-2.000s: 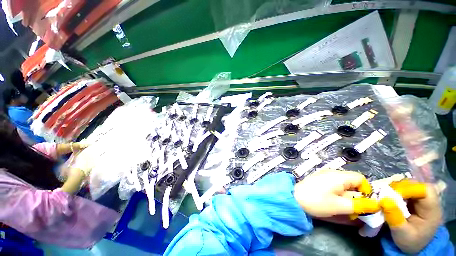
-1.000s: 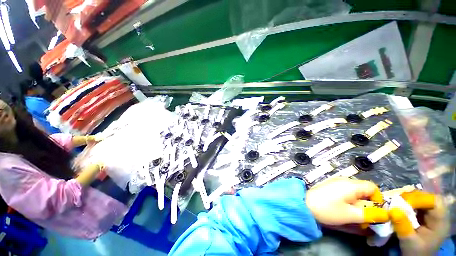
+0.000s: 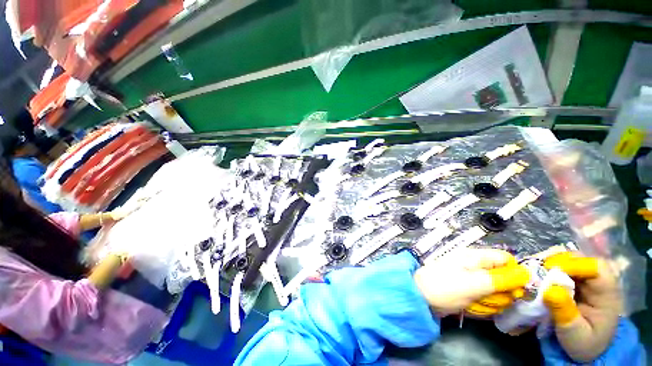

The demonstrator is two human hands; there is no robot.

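My left hand [image 3: 475, 282], in a blue sleeve with yellow-orange finger cots, is at the lower right, its fingers closed on a small thing. My right hand [image 3: 585, 297], also with finger cots, meets it and grips a crumpled white cloth [image 3: 525, 313]. The held thing is mostly hidden by fingers and cloth; it looks like a watch, with a bit of pale strap showing. Just beyond the hands, watches with round dark cases [image 3: 492, 221] and pale straps lie in rows on a dark foam tray [image 3: 457, 204] with clear plastic film.
A second tray of watches [image 3: 252, 211] lies left. A person in a pink smock [image 3: 78, 307] sits at far left, hands at white plastic. A blue stool or crate [image 3: 189, 329] stands below. A pink wrapped pad [image 3: 588, 207] and a white bottle [image 3: 630, 136] are right. Orange trays [image 3: 107, 168] are stacked left.
The view has swung right and back. My left fingers have curled in more, and the white cloth now bunches below them between both hands. The watches on the tray look unmoved.
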